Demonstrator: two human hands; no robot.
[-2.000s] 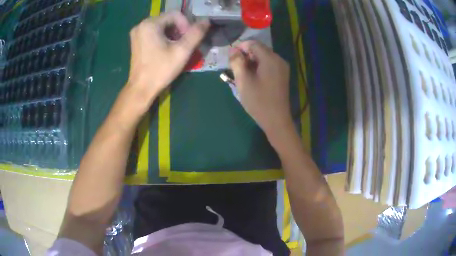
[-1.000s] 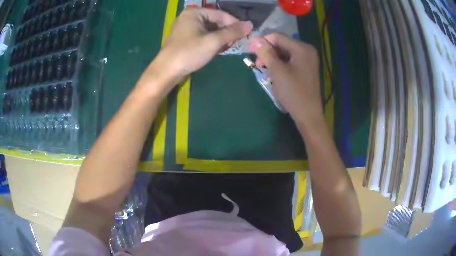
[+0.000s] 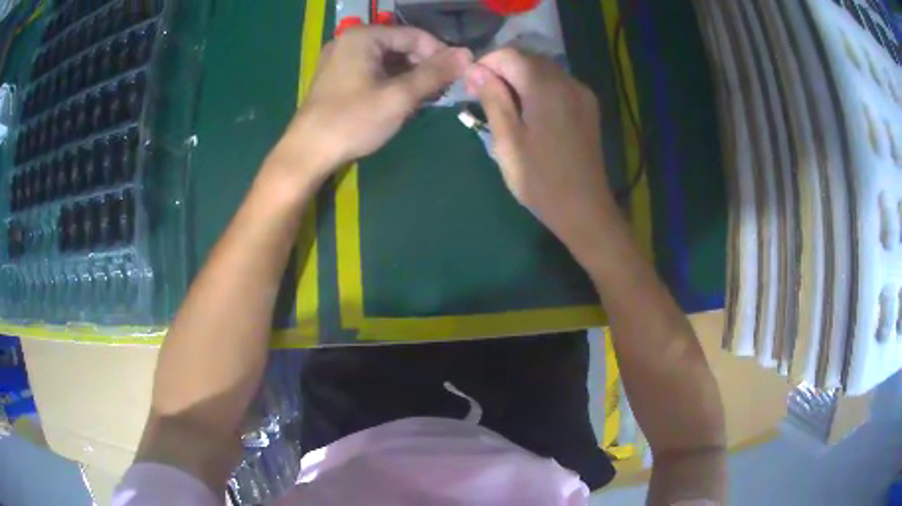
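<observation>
My left hand (image 3: 371, 89) and my right hand (image 3: 539, 124) meet fingertip to fingertip just in front of a grey metal press fixture (image 3: 460, 22). The thumb and forefinger of each are pinched together. Whatever is between the fingertips is too small and hidden to tell. A slim tool with a light tip (image 3: 470, 120) sticks out from under my right hand; the rest of it is mostly covered by the palm. The red grip (image 3: 510, 4) of the press shows at the top edge, partly cut off.
A clear blister tray (image 3: 84, 212) with rows of black parts lies on the left of the green mat (image 3: 445, 217). Stacked white foam trays (image 3: 851, 208) stand on the right. Yellow tape (image 3: 475, 324) runs along the bench's front edge. A dark wire lies right of my right hand.
The view has shifted. My hands have come together in front of the press, fingertips now touching or nearly so. Less of the slim tool shows than one second ago.
</observation>
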